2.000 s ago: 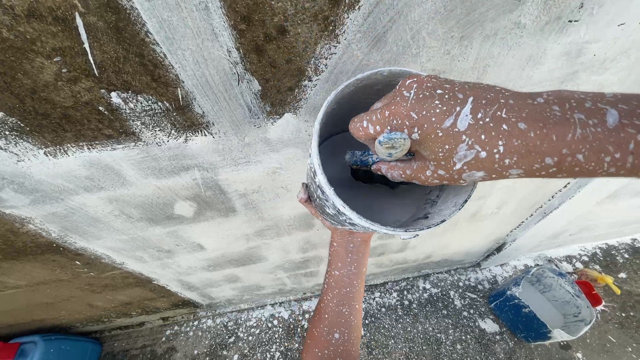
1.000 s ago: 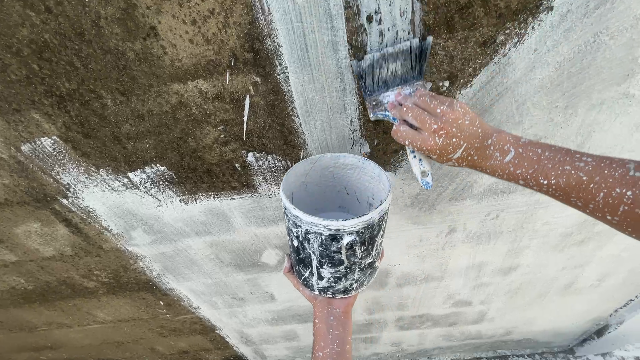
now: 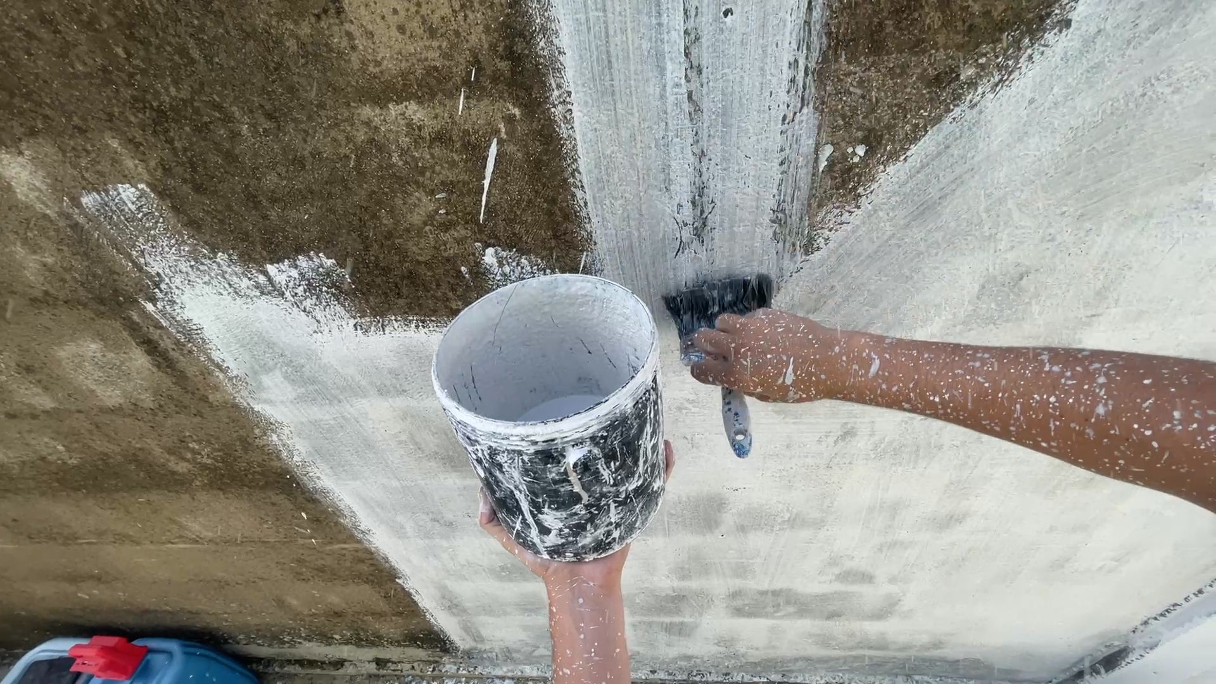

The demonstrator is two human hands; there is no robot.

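My left hand (image 3: pixel 579 565) holds a black, paint-splattered bucket (image 3: pixel 570 484) from below, tilted so that its mouth shows. White paint (image 3: pixel 560 408) lies at the bottom inside it. To the right of the bucket, my right hand (image 3: pixel 760 356) grips a wide paintbrush (image 3: pixel 717 302), its dark bristles against the wall and its handle end pointing down. Above the bristles runs a streaky white band (image 3: pixel 703 142) with dark gaps. White specks cover my right forearm. The fingers of my left hand are partly hidden behind the bucket.
Bare brown wall (image 3: pixel 332 142) borders the painted area (image 3: pixel 997 456) on the left and above. At the bottom left stands a blue container (image 3: pixel 195 660) with a red part (image 3: pixel 106 656). The wall's lower edge runs along the bottom of the view.
My right hand, first over the bucket with the brush in its mouth, moved up to the wall, then lower along it. The white band covers more of the brown wall. The view has shifted.
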